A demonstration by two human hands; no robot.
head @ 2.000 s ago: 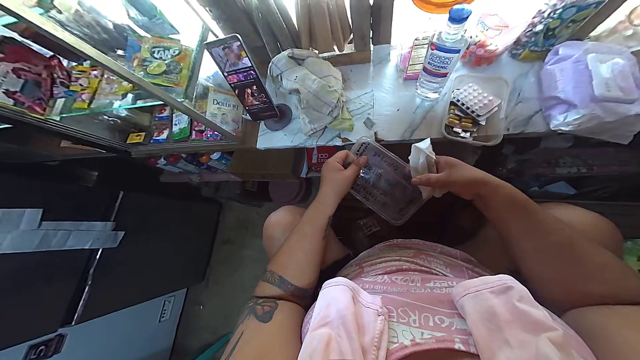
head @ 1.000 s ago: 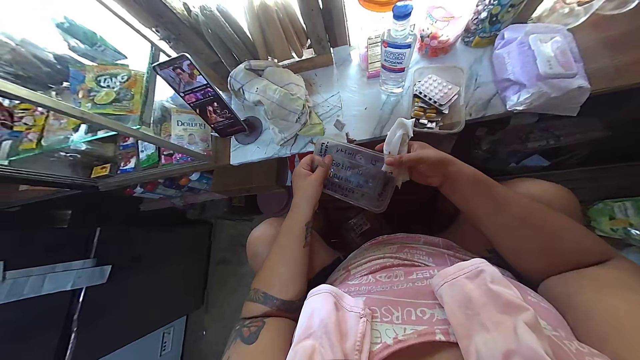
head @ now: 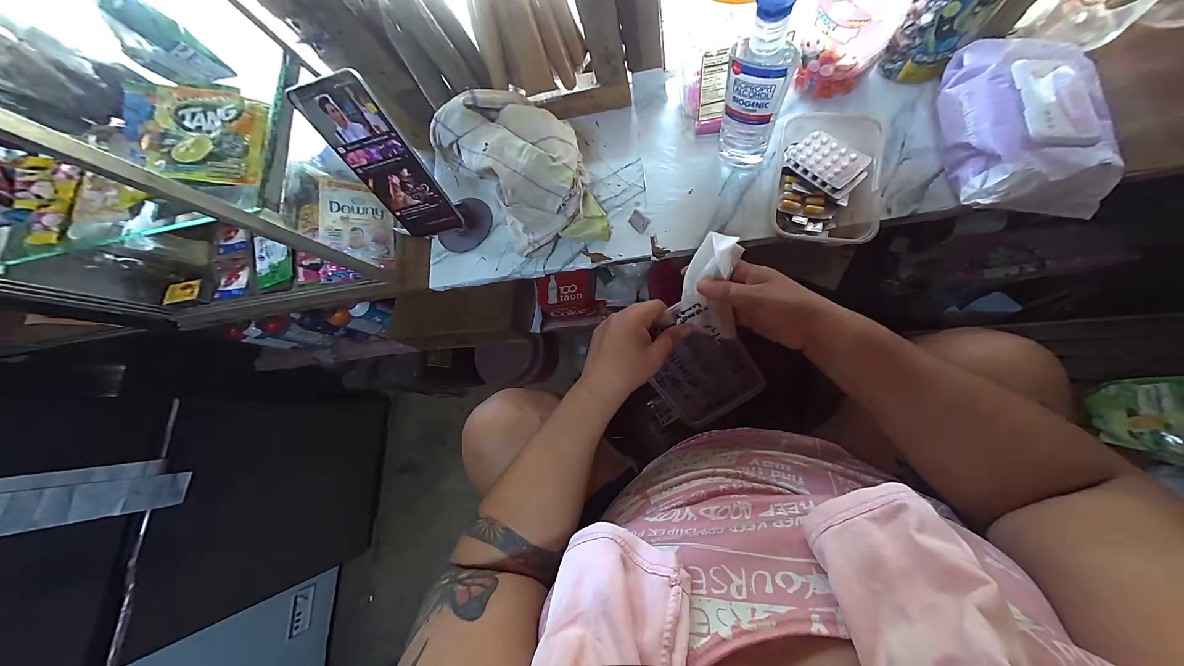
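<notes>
My left hand (head: pixel 638 344) grips one end of a clear plastic lid (head: pixel 708 375) that bears handwriting, held above my lap. A folded white wipe (head: pixel 712 264) is pinched in my right hand (head: pixel 763 301), against the lid's upper right edge. Beyond them on the marble-patterned counter, a clear plastic container (head: pixel 869 217) holds blister packs of tablets (head: pixel 826 162) and capsules. Beside it stands a clear bottle of isopropyl alcohol (head: pixel 754 97) with a blue cap. A purple pack of wipes (head: pixel 980 139) lies farther right.
A phone (head: pixel 379 157) leans on a round stand (head: pixel 465 227) at the counter's left, next to a crumpled cloth (head: pixel 518 157). A glass display case (head: pixel 139 166) with sachets is at the left. The counter's front edge (head: pixel 647 254) runs just beyond my hands.
The lid has turned to a steeper angle, and my hands have come closer together, with the wipe at the lid's upper end. The view has shifted.
</notes>
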